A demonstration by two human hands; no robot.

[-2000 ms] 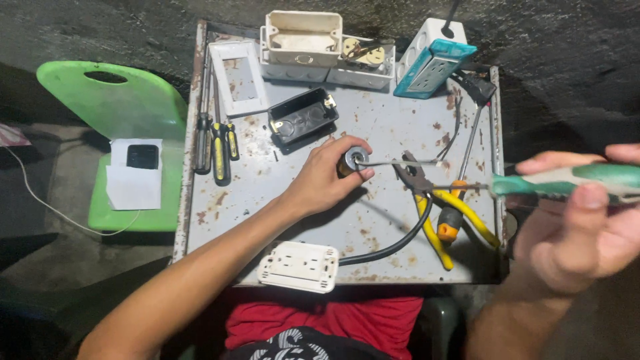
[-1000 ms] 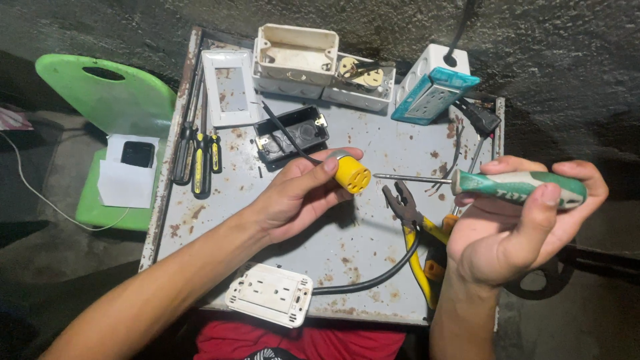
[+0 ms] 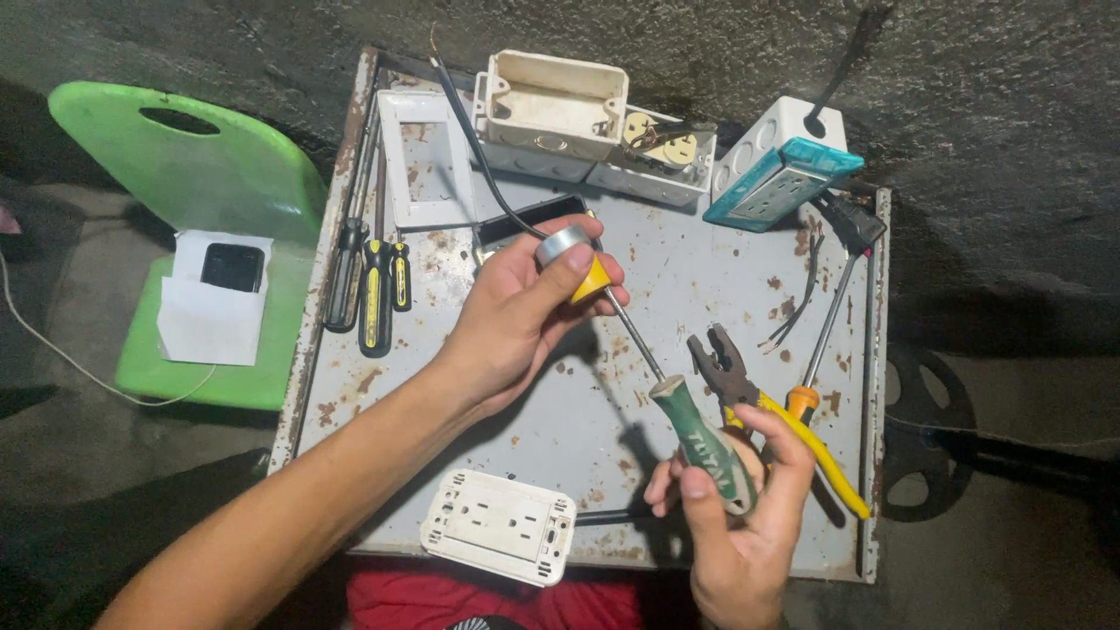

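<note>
My left hand [image 3: 525,306] grips a yellow electrical plug [image 3: 590,280] with a grey metallic collar, and a black cable [image 3: 477,144] runs up from it to a bare wire end. The fingers of my right hand [image 3: 744,507] are around the green handle of a Total screwdriver [image 3: 709,446]. Its shaft reaches the lower face of the plug; the tip is hidden there. Below the hands lies a white duplex outlet [image 3: 499,527] on the near edge of the metal table [image 3: 516,437]. Pliers with yellow handles [image 3: 814,446] lie just beyond my right hand.
Several screwdrivers [image 3: 376,297] and a white frame [image 3: 429,214] lie at left. Utility boxes [image 3: 556,87], one holding a cream receptacle [image 3: 656,140], and a teal-edged outlet box [image 3: 779,184] stand along the back. An orange-handled screwdriver [image 3: 802,401] is at right, a green chair [image 3: 201,385] beyond the left edge.
The plug has turned in my left hand, its yellow slotted face now pointing down and away from view. My right hand has moved down, and the screwdriver shaft now meets the plug.
</note>
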